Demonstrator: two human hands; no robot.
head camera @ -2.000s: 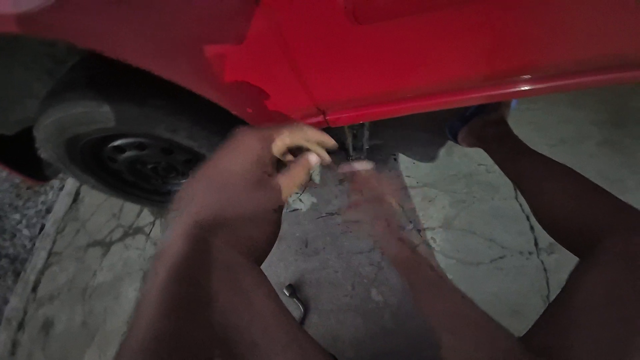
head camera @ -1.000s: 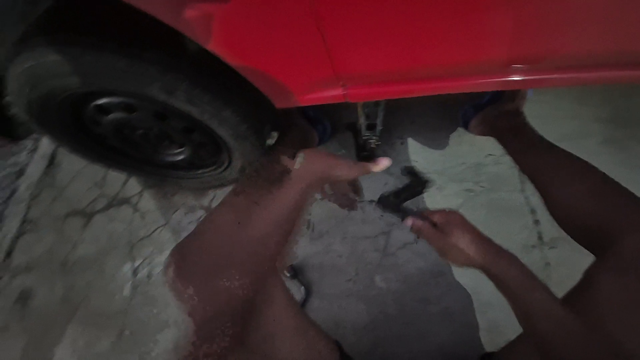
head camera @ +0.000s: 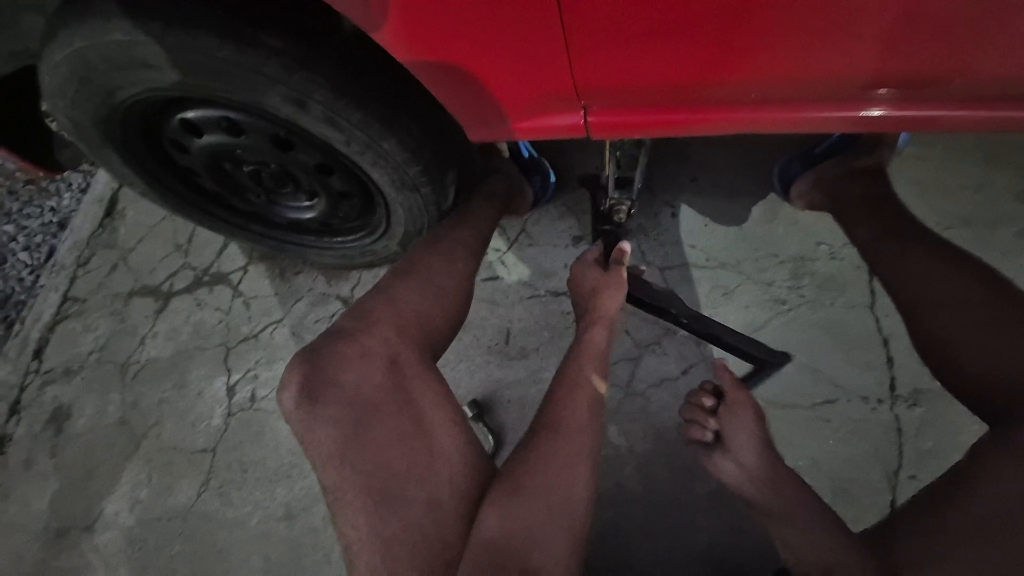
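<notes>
Under the sill of a red car (head camera: 744,64) stands a scissor jack (head camera: 622,188), its near end pointing toward me. A black cranked jack handle (head camera: 696,320) runs from that end toward the lower right and bends back at its corner. My left hand (head camera: 598,280) is closed around the handle's near-jack part, thumb on top. At the other end my right hand (head camera: 728,424) grips the short arm of the crank, most of which the fingers hide. How the handle joins the jack is partly hidden by my left hand.
A car wheel with a black steel rim (head camera: 272,180) is at the upper left. A metal tool (head camera: 480,424), partly hidden, lies on the cracked concrete floor (head camera: 200,360) beside my bent left leg. My sandaled feet reach under the sill on both sides of the jack.
One second ago my right hand held the black handle away from the jack; now the handle reaches the jack's end. My left hand, then without the handle, has closed on it.
</notes>
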